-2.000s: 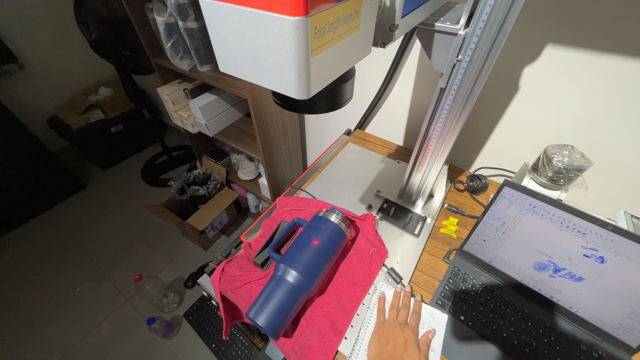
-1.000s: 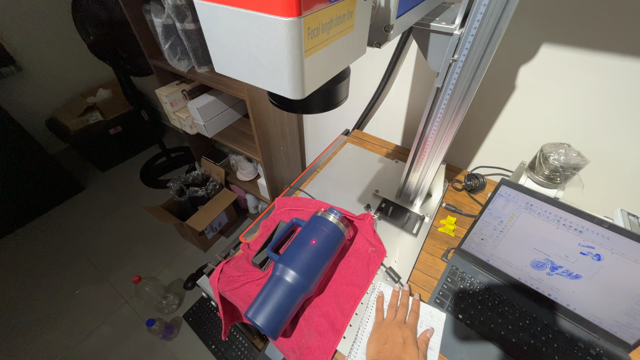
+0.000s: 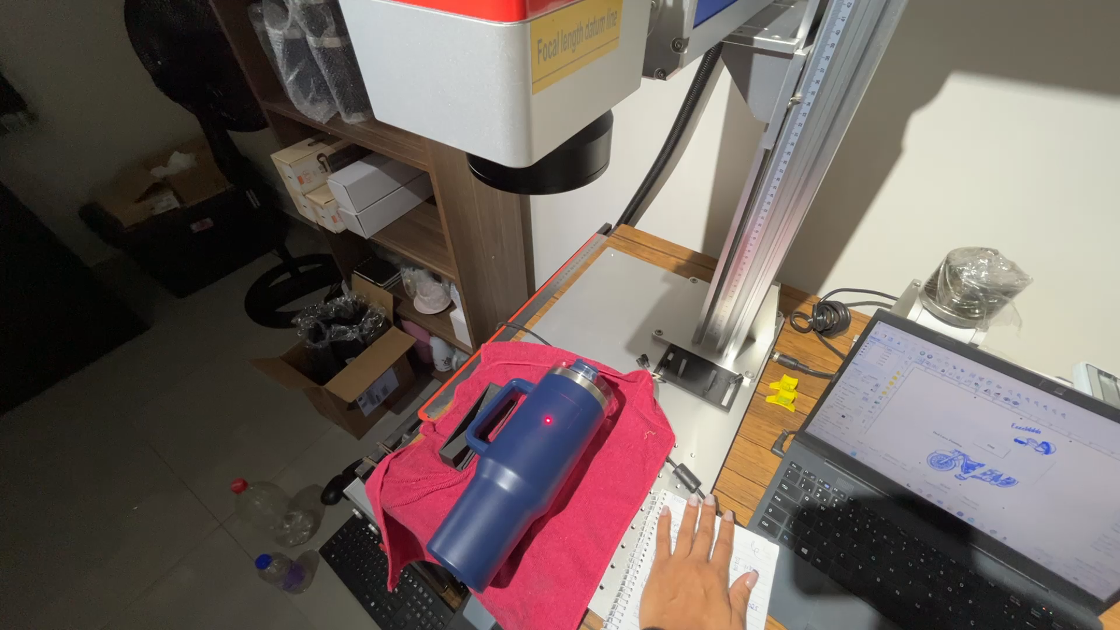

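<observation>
My left hand [image 3: 694, 569] lies palm down on an open spiral notebook [image 3: 758, 560] with handwriting, fingers slightly spread and holding nothing. My right hand is not in view. To the left of the notebook, a blue tumbler with a handle [image 3: 516, 477] lies on its side on a crumpled pink cloth [image 3: 577, 542], its steel-rimmed mouth with a clear lid toward the back. A red light dot shows on its side. The cloth covers part of a grey metal work plate [image 3: 612, 297]. Above hangs a laser marking machine's head [image 3: 455, 79] with a black round lens [image 3: 547, 162].
At right stands an open laptop [image 3: 910, 516] showing blue drawings, its keyboard partly shadowed. A scaled metal column [image 3: 779, 192] rises behind the plate. Yellow pieces [image 3: 781, 394] and cables lie on the wooden table. Left are a keyboard [image 3: 372, 569], shelves [image 3: 481, 236], an open carton [image 3: 354, 394] and bottles [image 3: 284, 573].
</observation>
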